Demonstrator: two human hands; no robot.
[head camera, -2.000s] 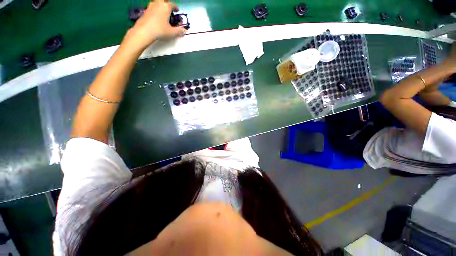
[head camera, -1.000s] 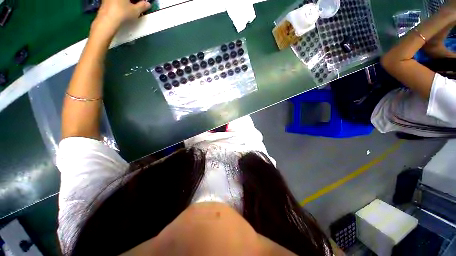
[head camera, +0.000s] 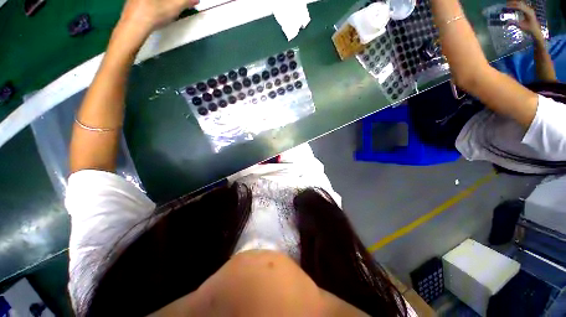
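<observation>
My left hand (head camera: 152, 11) is at the top edge, over the white belt border, bare and partly cut off; what its fingers hold cannot be seen. My right hand is not in view. The pad sheet (head camera: 260, 117) lies flat before me, rows of round black pads (head camera: 222, 80) on its far part and a glossy bare part nearer me. Black units (head camera: 79, 25) lie on the green conveyor belt (head camera: 46, 52) at the upper left.
A clear plastic bag (head camera: 46, 133) lies at left, partly under my forearm. White tissue (head camera: 291, 21), a white bottle (head camera: 371, 23), a brown block (head camera: 347, 43) and larger pad sheets (head camera: 396, 56) lie further right. A coworker's arm (head camera: 475, 62) reaches over the sheets; a blue stool (head camera: 400, 155) stands below.
The view has shifted, so my left hand, whole at first beside a black unit over the belt, is now cut off at the top. The coworker's arm has moved left over the larger sheets.
</observation>
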